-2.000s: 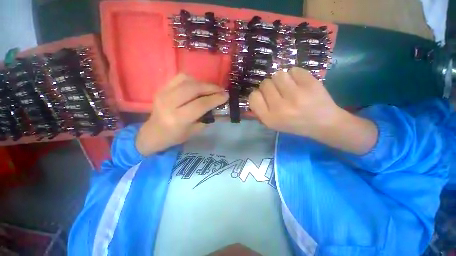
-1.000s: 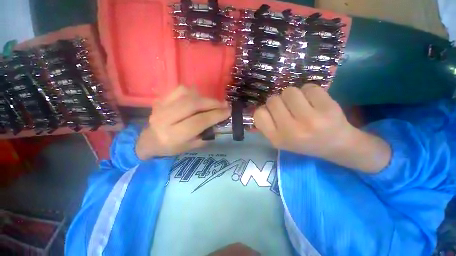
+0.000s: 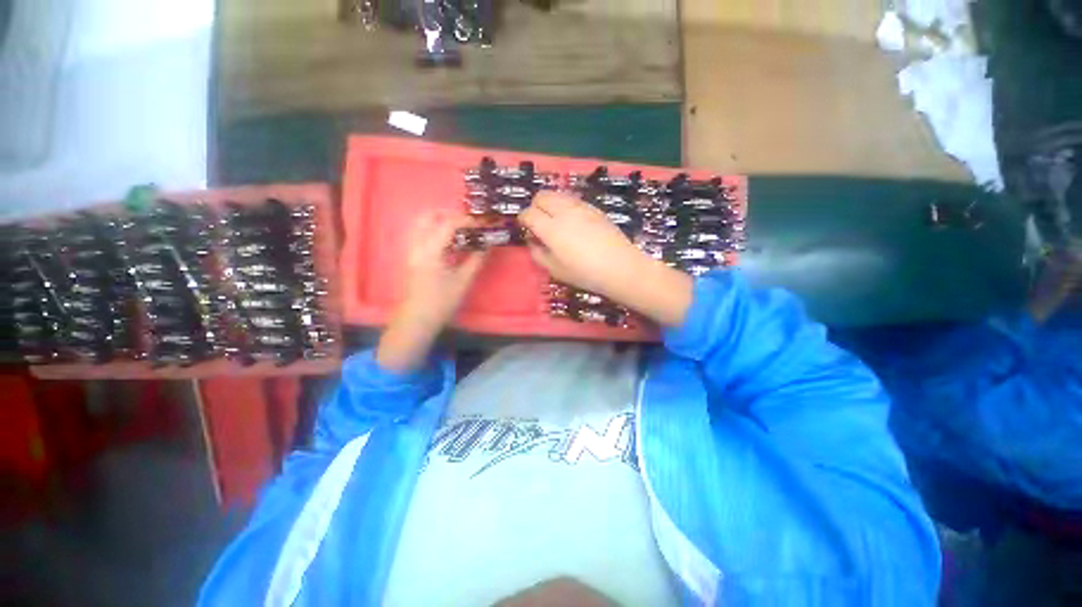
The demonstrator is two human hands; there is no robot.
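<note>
A red work tray (image 3: 386,305) lies before me, with columns of black-and-silver assembled pieces (image 3: 700,219) at its right and a short stack at its middle top. My left hand (image 3: 439,270) and my right hand (image 3: 572,237) are at one assembled piece (image 3: 489,238) that lies crosswise over the middle compartment, just below the short stack. My right fingers are on its right end. My left fingers are at its left end, blurred; I cannot tell whether they still grip it.
A second red tray (image 3: 190,370) full of pieces is at left. Beyond are a white label (image 3: 407,122), a loose parts pile (image 3: 445,21) on a board and crumpled white sheet (image 3: 949,89). Small rings (image 3: 953,215) and another person's blue sleeve (image 3: 991,397) are at right.
Both hands have moved forward from near my chest to over the tray's middle compartment, with a piece between them. The view has shifted to show more of the bench beyond.
</note>
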